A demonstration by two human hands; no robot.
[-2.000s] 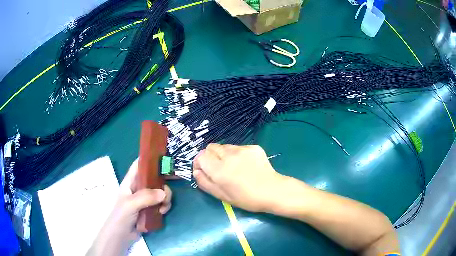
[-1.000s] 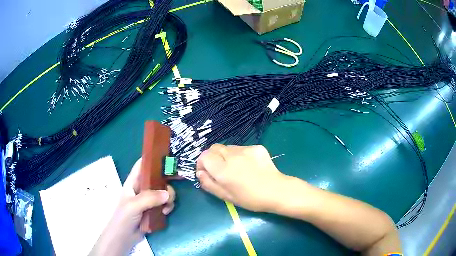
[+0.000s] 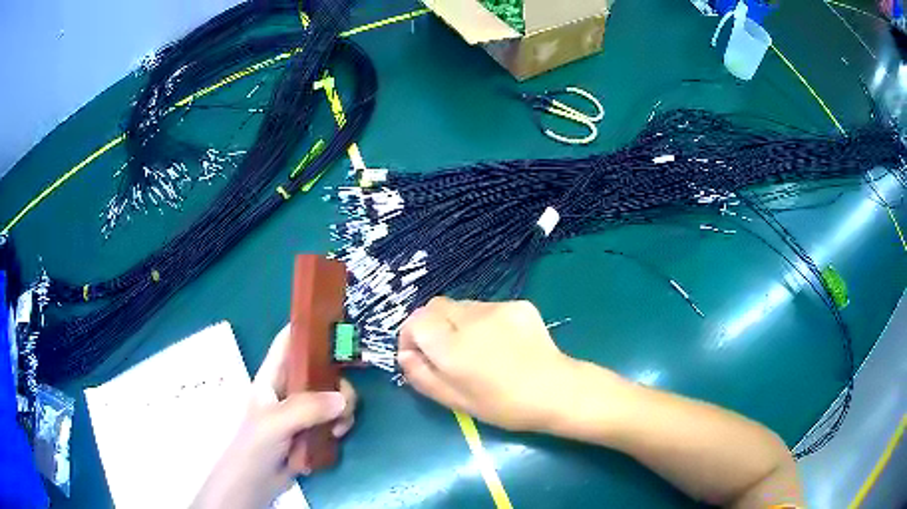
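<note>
My left hand point(image 3: 308, 413) grips the lower part of a reddish-brown wooden block point(image 3: 316, 338), held upright. A small green terminal block point(image 3: 346, 341) sits on the block's right side. My right hand point(image 3: 472, 358) is closed just right of it, fingers curled at the white-marked wire ends. White wire markers point(image 3: 378, 350) show between the terminal block and my right fingertips. What lies inside my right fist is hidden; a thin tip shows behind the hand. The main black wire bundle point(image 3: 477, 214) fans out behind both hands.
Scissors point(image 3: 569, 112) and an open carton point(image 3: 557, 45) with green pieces lie at the back. Black wire bundles point(image 3: 224, 214) curve along the left. White paper point(image 3: 174, 418) and a clear bag point(image 3: 55, 437) lie left. A green piece point(image 3: 834, 286) lies far right.
The whole view has shifted slightly, so things sit a little lower and to the right. The hands keep nearly the same pose around the wooden block and wire ends.
</note>
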